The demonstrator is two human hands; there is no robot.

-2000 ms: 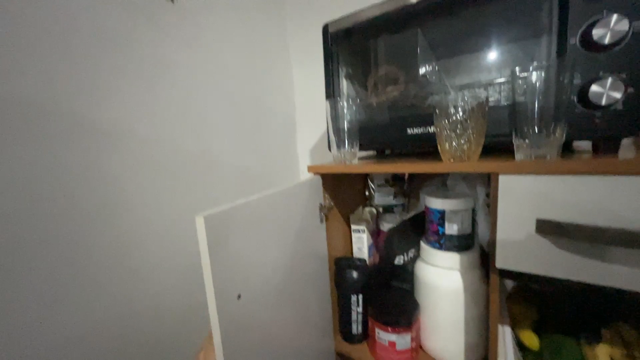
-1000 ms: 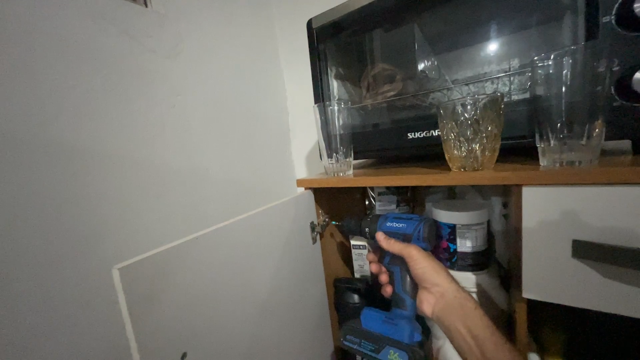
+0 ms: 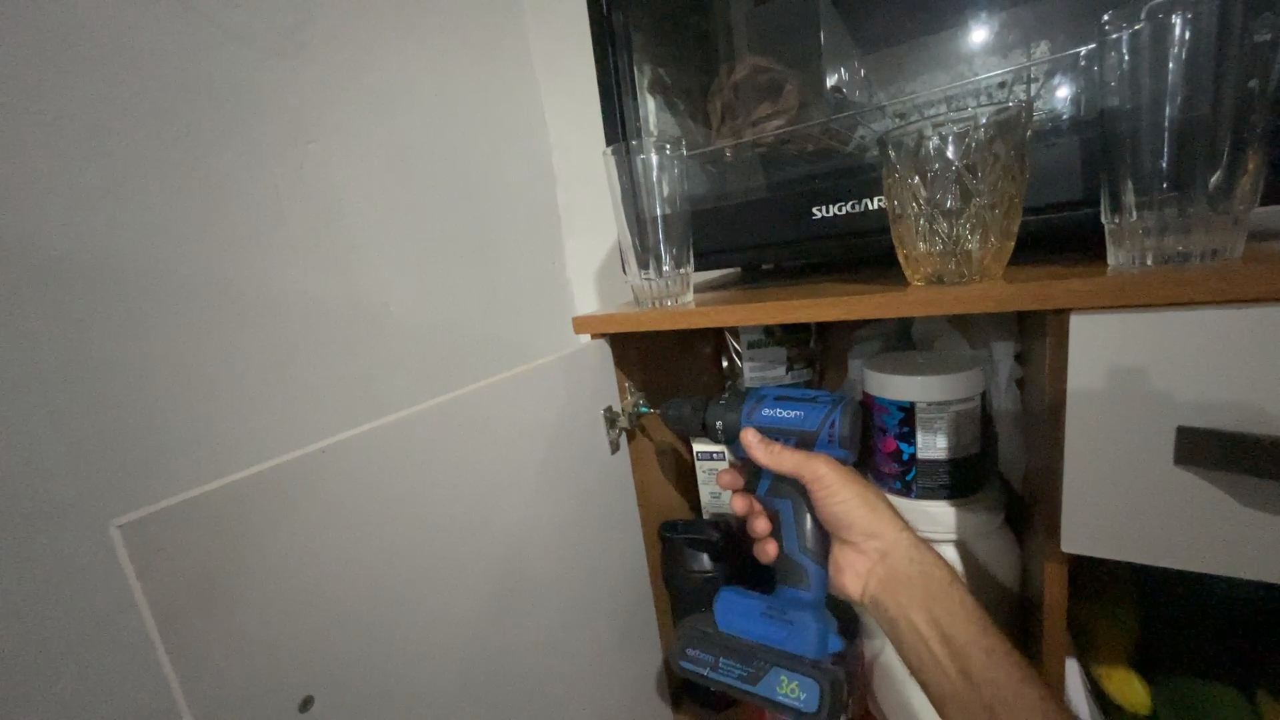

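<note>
My right hand (image 3: 820, 510) is wrapped around the grip of a blue and black Exbom cordless drill (image 3: 795, 415). The drill lies level, its chuck pointing left and its bit at the metal hinge (image 3: 622, 420) on the cabinet's left side panel. Whether the bit sits in a screw is too small to tell. The white cabinet door (image 3: 420, 540) stands open to the left, with a small round fitting (image 3: 307, 704) low on its face. My left hand is out of view.
Glass tumblers (image 3: 655, 230) and an amber glass (image 3: 955, 200) stand on the wooden top (image 3: 850, 300) before a black Suggar oven (image 3: 740, 220). Behind the drill are a white-lidded tub (image 3: 925, 425), a black bottle (image 3: 695, 560) and a carton (image 3: 712, 480). A white drawer (image 3: 1150, 400) is at the right.
Two seconds ago no drill was in view; one second ago my right hand held it at the hinge, where it still is. The view has moved closer to the hinge.
</note>
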